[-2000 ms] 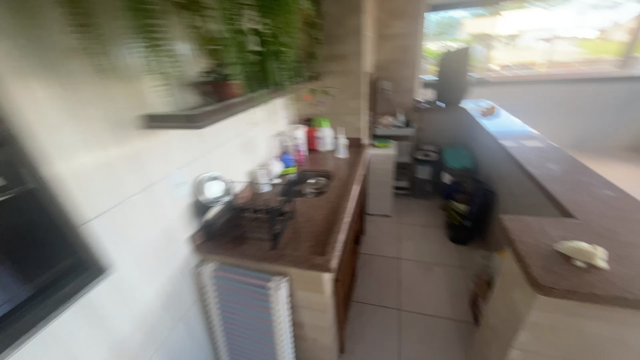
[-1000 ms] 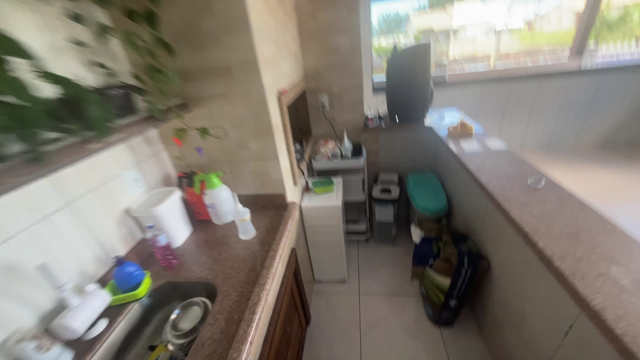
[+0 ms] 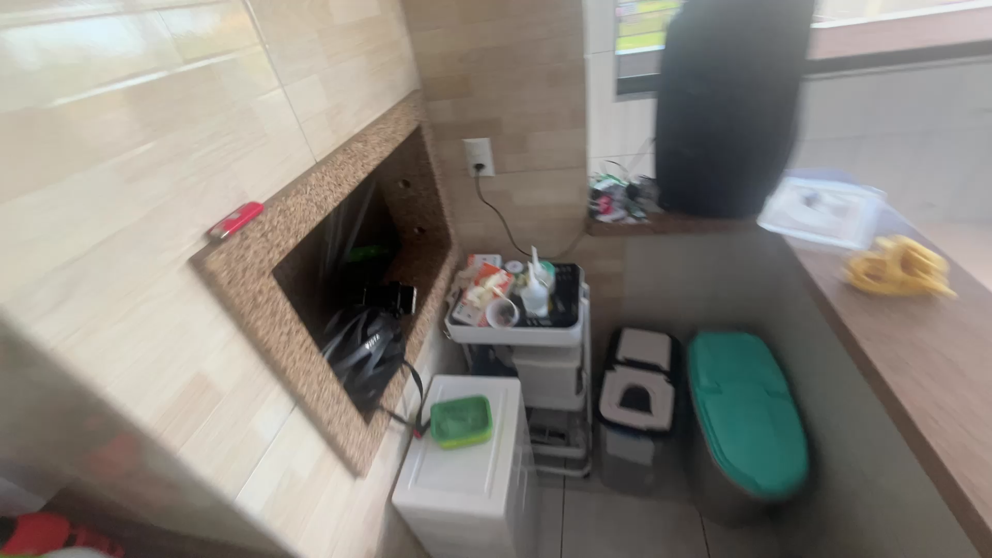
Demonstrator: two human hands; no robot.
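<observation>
Neither my left hand nor my right hand is in the picture. Lowest in the middle stands a white cabinet (image 3: 465, 480) with a green plastic container (image 3: 461, 421) on its top. Behind it, a white tiered cart (image 3: 515, 335) carries a white squeeze bottle (image 3: 535, 294), a small cup (image 3: 502, 312) and several packets. A black bag (image 3: 364, 356) with a strap lies in the granite-framed wall niche (image 3: 248, 271). On the niche's upper frame rests a red object (image 3: 236, 222), perhaps a lighter or pocket knife.
Two bins stand on the tiled floor, one with a grey-and-black lid (image 3: 639, 387), one with a teal lid (image 3: 748, 411). Along the right runs a stone counter (image 3: 891, 349) bearing a yellow object (image 3: 899, 267) and a clear plastic tray (image 3: 821, 209). A tall dark object (image 3: 732, 108) stands near the window.
The view has moved forward past the sink counter toward the wall niche, cart and bins. The niche's inside and the black bag now show.
</observation>
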